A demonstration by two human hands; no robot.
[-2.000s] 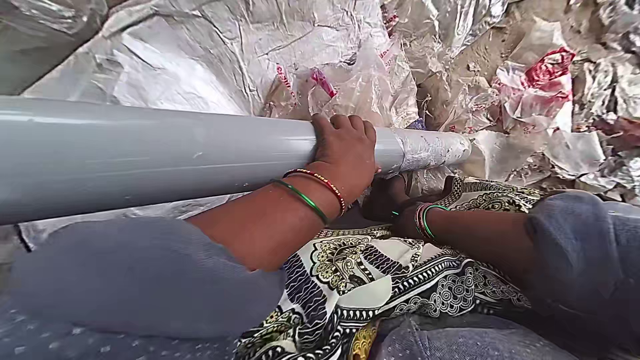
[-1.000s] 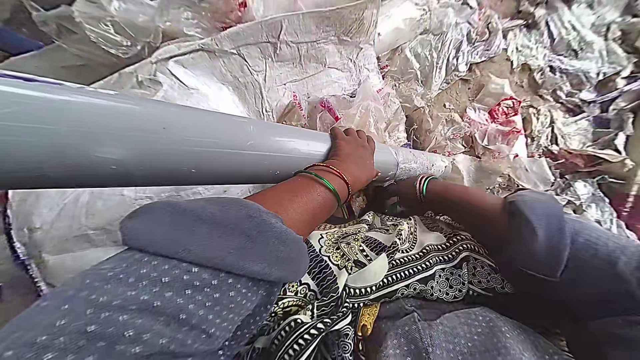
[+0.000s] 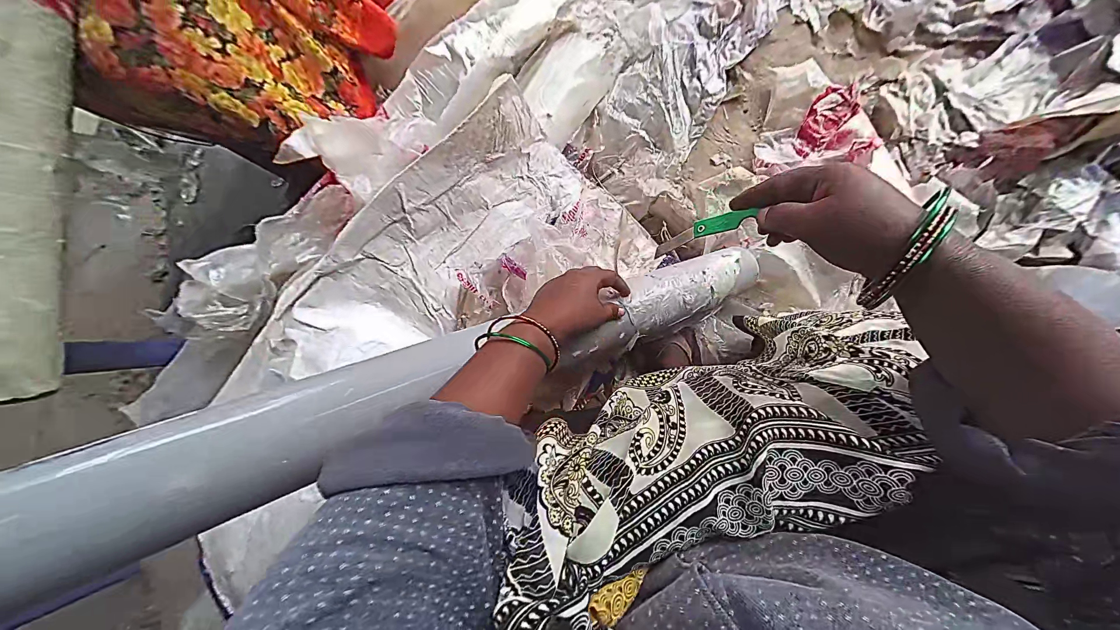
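A long grey plastic pipe (image 3: pixel 262 446) slants from the lower left up to the middle, its far end covered in whitish plastic film (image 3: pixel 678 293). On top of the pipe, where the film begins, rests my left hand (image 3: pixel 573 306), with thumb and fingertips against the film. My right hand (image 3: pixel 831 214), raised beyond the pipe's far end, grips the green handle of a knife (image 3: pixel 724 223). Its thin blade points left, just above the wrapped end. Both wrists wear bangles. Part of the pipe's underside is hidden by my sleeve and the patterned cloth.
Crumpled plastic sheets (image 3: pixel 394 236) and scraps (image 3: pixel 1015 201) cover much of the ground. At the upper left is a red and yellow floral cloth (image 3: pixel 236 61), beside a pale slab-like object (image 3: pixel 31 201). A black and white patterned cloth (image 3: pixel 744 437) lies over my lap.
My right hand, low beside the pipe's far end a second ago, has risen, and the green-handled knife now shows in it. The pipe slants more steeply in view. The view has shifted.
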